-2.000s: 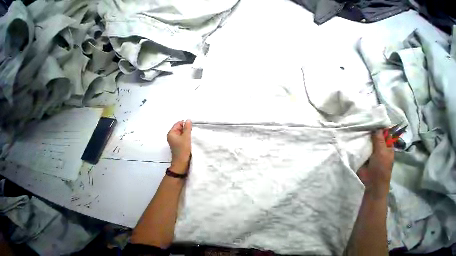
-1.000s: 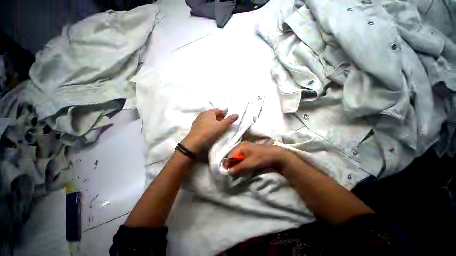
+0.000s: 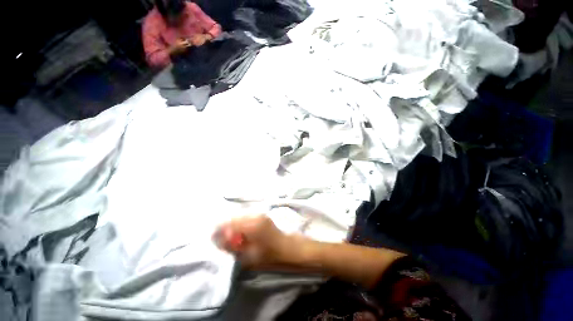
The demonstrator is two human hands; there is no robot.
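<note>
My right hand (image 3: 261, 243) is blurred at the lower middle, its forearm coming in from the right. It is closed on the thread snips (image 3: 237, 240), of which only a bit of orange-red shows. A pale grey-white garment (image 3: 169, 282) lies just left of and below the hand, with a stitched edge along its bottom. Whether the fingers also grip cloth cannot be told. My left hand is not in view.
A large heap of pale garments (image 3: 402, 100) covers the right side. More pale cloth (image 3: 63, 169) lies at left. Dark garments (image 3: 213, 59) lie at the far edge before a person in pink (image 3: 176, 31). Dark bundles (image 3: 515, 207) sit low at right.
The view has swung up and to the right, bringing in the person and dark bundles. My left hand, the phone and the paper have left the picture. My right hand is away from the curled stitched strip.
</note>
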